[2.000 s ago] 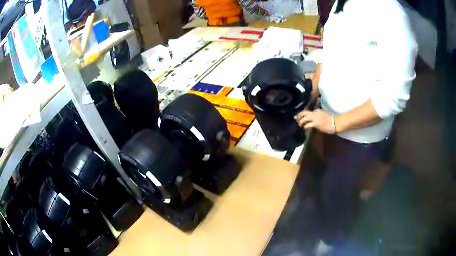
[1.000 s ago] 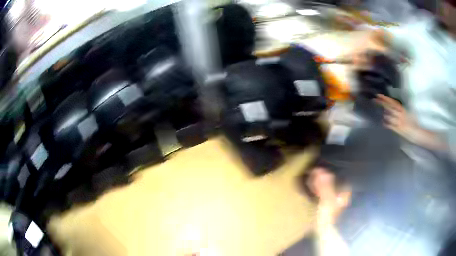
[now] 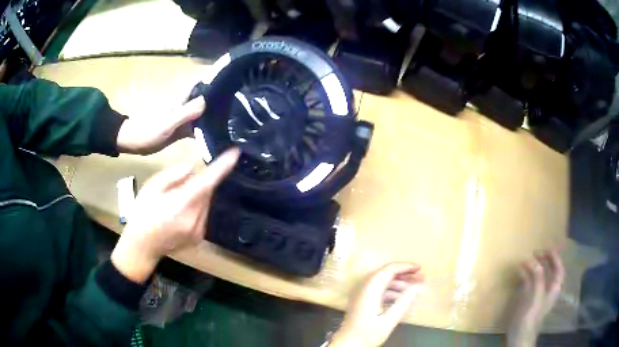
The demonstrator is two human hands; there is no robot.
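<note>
A black portable fan stands on the tan board left of centre, its round grille facing up, with "Orashare" lettering on the ring and a glossy hub. Its block base points toward the bottom edge. Another person's two hands, in dark green sleeves, are at its left side; one finger is over the grille. My left hand is at the bottom centre, empty, fingers loosely bent, right of and apart from the fan. My right hand is at the lower right, empty and a little blurred, fingers slightly bent over the board's edge.
The tan-covered bench curves across the view. Rows of black fans stand along its back. A small white item lies by the green-sleeved person. A clear plastic bag is below the bench edge.
The view has swung left along the bench. The white-clothed worker is out of view; the green-sleeved person and the fan they handle have come in. Both my hands now show empty.
</note>
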